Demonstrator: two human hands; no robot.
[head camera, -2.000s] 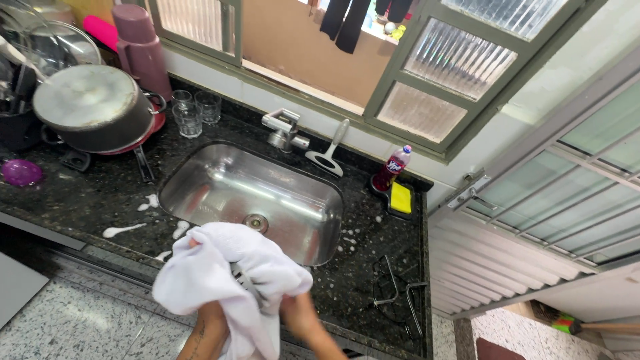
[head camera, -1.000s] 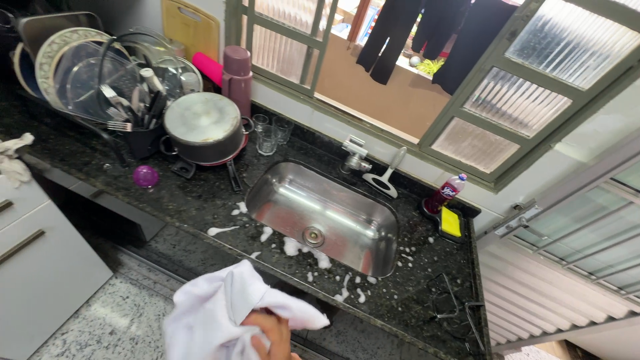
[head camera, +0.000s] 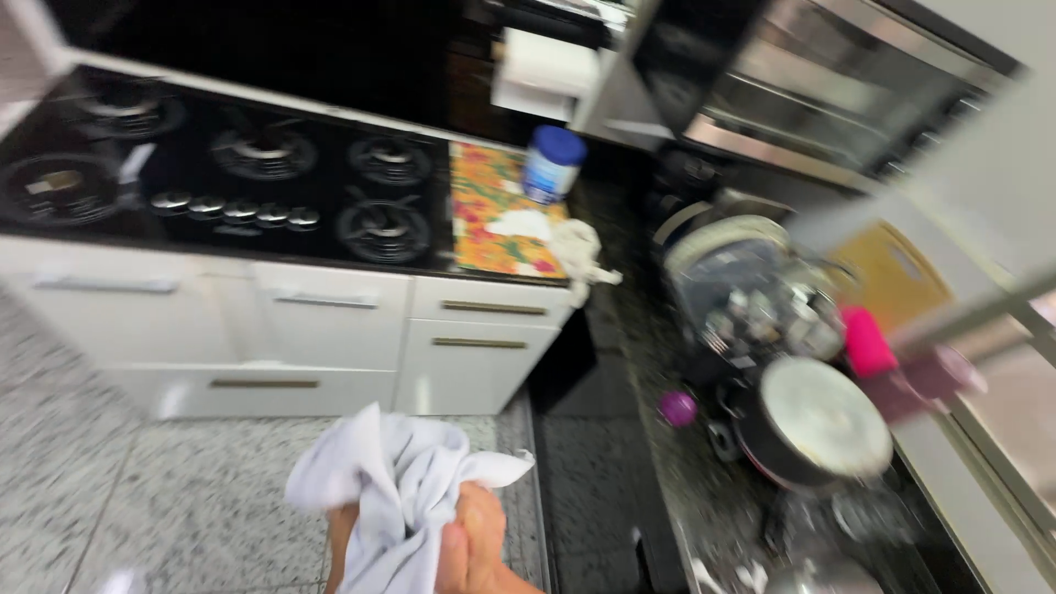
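A bunched white cloth (head camera: 404, 487) hangs between my two hands at the bottom centre, above the tiled floor. My right hand (head camera: 474, 536) grips the cloth from its right side, with the fingers folded into it. My left hand (head camera: 340, 536) is mostly covered by the cloth; a strip of it shows along the left edge, and its fingers are hidden. Whether anything lies inside the cloth cannot be seen.
A black cooktop (head camera: 239, 190) tops white drawers (head camera: 487, 363). Beside it are a floral mat (head camera: 478, 206), a blue-lidded container (head camera: 553, 165) and a crumpled cloth (head camera: 577, 252). The dark stone counter (head camera: 652, 437) holds a dish rack (head camera: 685, 256), a lidded pot (head camera: 825, 421) and a purple object (head camera: 677, 408).
The view has swung far left from the sink to the cooktop. The cloth has moved from over the sink's front edge to above the floor, still held.
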